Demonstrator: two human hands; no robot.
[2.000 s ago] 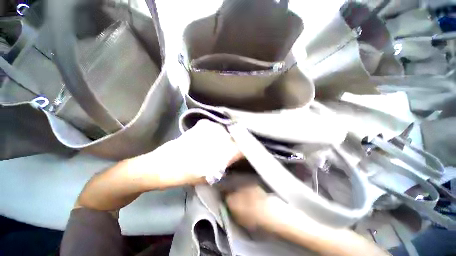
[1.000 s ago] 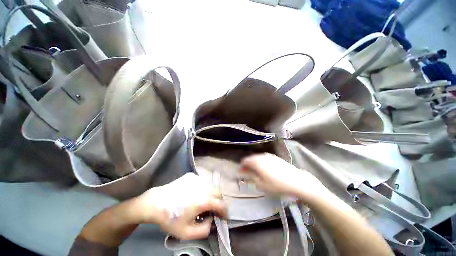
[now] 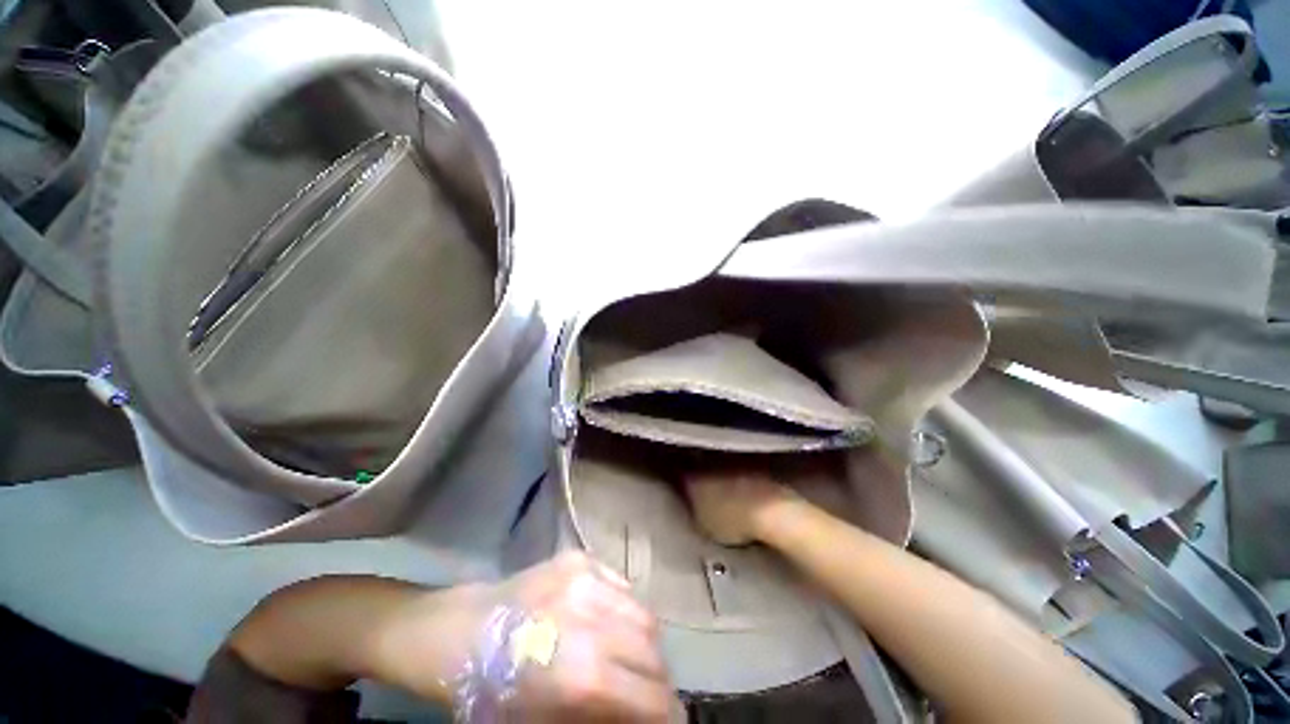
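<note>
A taupe tote bag stands open in front of me, its brown inside and pale zip pocket showing. The pocket's mouth is parted. My left hand is closed at the bag's near left rim; its fingertips are hidden. Shiny clear film and a small yellowish patch lie on the back of that hand. My right hand reaches down inside the bag, just in front of the pocket; its fingers are hidden. A small tab with a metal stud shows on the near inner wall. A wide handle extends right.
Another open tote bag stands close on the left, its wide handle looped up. More taupe bags with thin straps and rings crowd the right. Dark blue material lies at the far right. The table has a white cover.
My right hand has moved from above the near inside of the bag down into it. My left hand has moved slightly right and down. The bag's handle now extends right instead of standing up behind.
</note>
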